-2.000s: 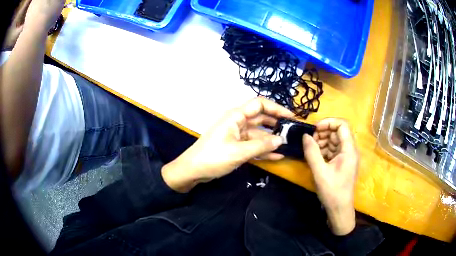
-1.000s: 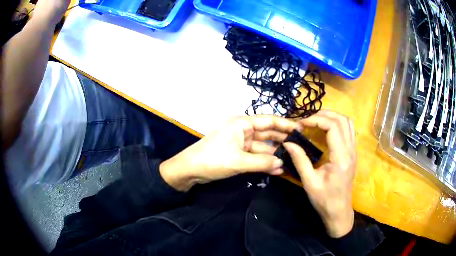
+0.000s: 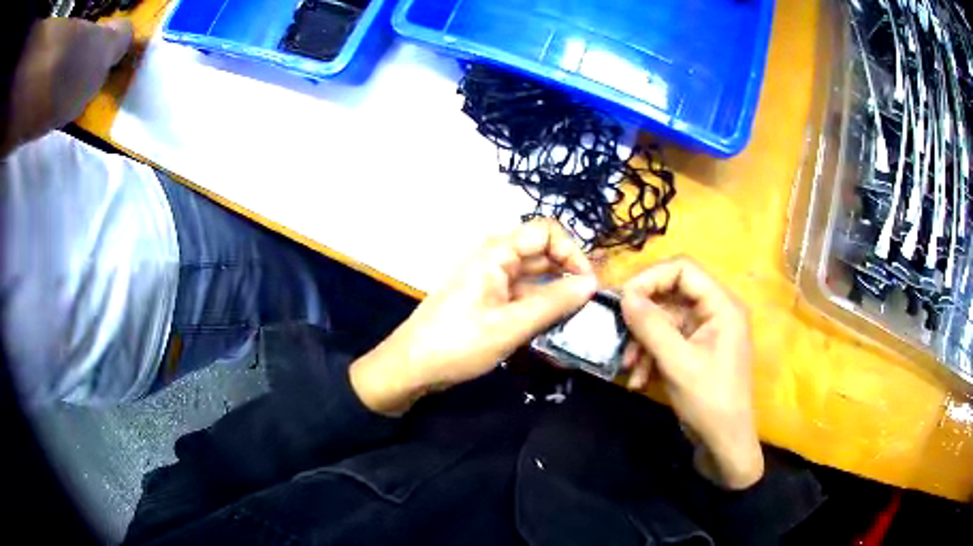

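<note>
A black housing (image 3: pixel 590 339) is held between both hands above the table's front edge. Its face towards me shines whitish with a dark rim. My left hand (image 3: pixel 480 309) grips its upper left part with thumb and fingers. My right hand (image 3: pixel 688 357) holds its right edge between thumb and fingers. Whether a sealing ring is on the rim cannot be told. A tangled pile of black gaskets (image 3: pixel 565 160) lies just beyond the hands, beside the right-hand blue bin (image 3: pixel 640 64).
The left-hand blue bin (image 3: pixel 229 30) holds black housings. A white sheet (image 3: pixel 288 139) lies under the bins and pile. A clear plastic bin (image 3: pixel 816 245) with cable assemblies (image 3: pixel 907 139) stands at far right. A person in a light shirt (image 3: pixel 96 256) is at the left.
The housing has turned in my hands, from a dark face to a shiny whitish one. My right thumb has moved from its face to its right edge. The coworker's arm has shifted.
</note>
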